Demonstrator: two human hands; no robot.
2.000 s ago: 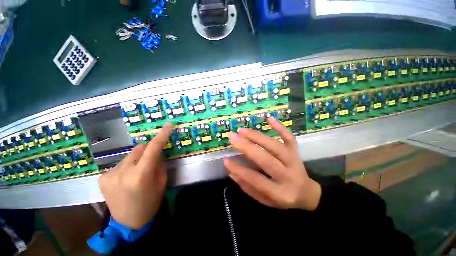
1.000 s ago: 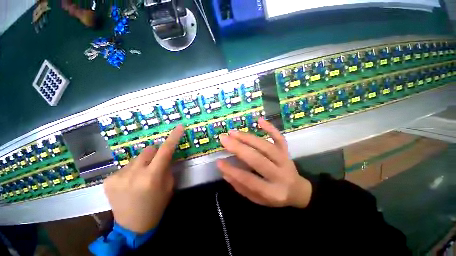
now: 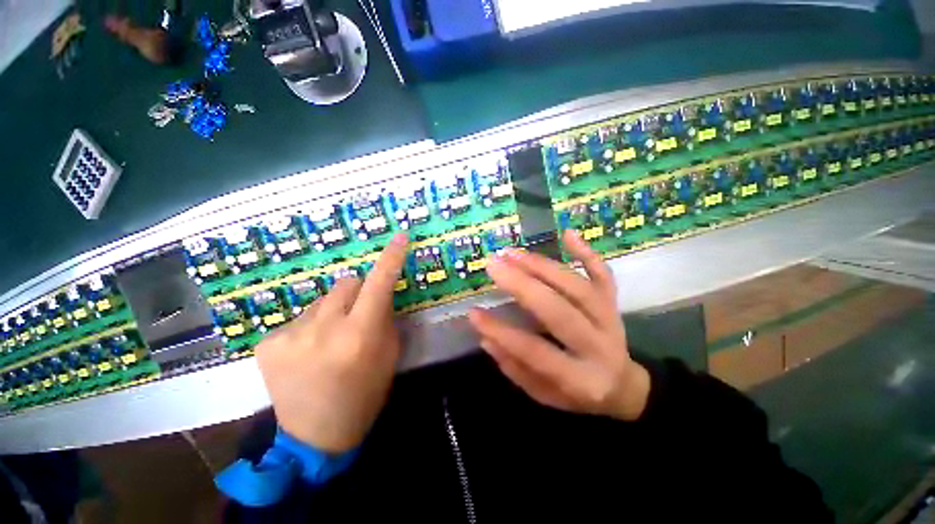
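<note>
A green circuit board panel (image 3: pixel 338 261) with two rows of blue, white and yellow components lies in the pale conveyor rail (image 3: pixel 133 409). My left hand (image 3: pixel 333 358), with a blue wrist strap (image 3: pixel 287 471), is over its front edge, index finger extended to the middle of the panel; it holds nothing. My right hand (image 3: pixel 564 328) is over the panel's right end with fingers spread and holds nothing. Whether the fingertips touch the boards is unclear. Dark plates (image 3: pixel 164 307) lie in the gaps at both ends of this panel.
More panels (image 3: pixel 707 154) run along the rail to both sides. On the green mat behind are a calculator-like pad (image 3: pixel 87 174), loose blue components (image 3: pixel 205 115), a brown-handled tool (image 3: pixel 144 39), a metal device on a round base (image 3: pixel 318 51), a blue box (image 3: pixel 446 36) and white paper (image 3: pixel 656 12).
The view has shifted, so the bench and panels appear further left. My left hand has moved right along the panel with its index finger extended. My right hand stays near the panel's right end.
</note>
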